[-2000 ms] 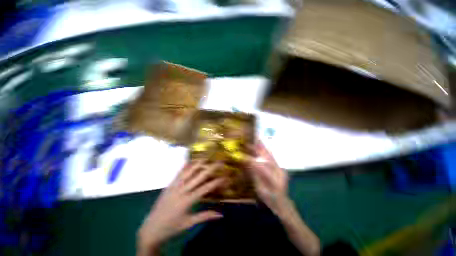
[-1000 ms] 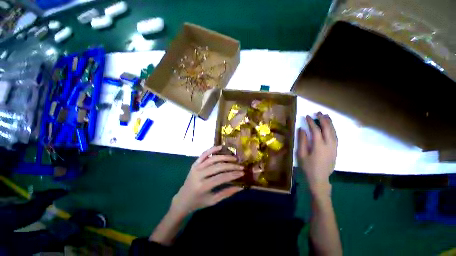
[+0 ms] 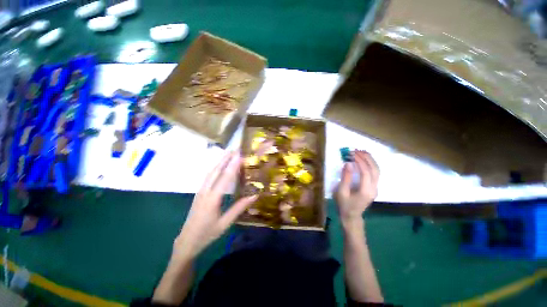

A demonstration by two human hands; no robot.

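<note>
A small open carton (image 3: 325, 174) of shiny amber film pieces (image 3: 292, 160) lies in front of me. My left hand (image 3: 213, 195) is at its left wall, fingers spread outside the wall and thumb over the near left part of the box; no piece shows in it. My right hand (image 3: 358, 183) is on the white bench right of the box, fingers bent. Its fingertips are at a small green circuit board (image 3: 346, 154); whether they pinch it is unclear. Another green board (image 3: 293, 112) lies behind the box.
A second small carton (image 3: 165, 90) holds copper-coloured wires. Left of it are blue cells (image 3: 144, 162), green boards and a crowded blue tray (image 3: 87, 114). A large carton (image 3: 414, 120) opens towards me at the right. White housings (image 3: 169, 32) lie on the green belt beyond.
My left hand has moved from the carton's near left contents to its left wall. My right hand stays right of the carton; a green board now shows at its fingertips. The camera view has shifted.
</note>
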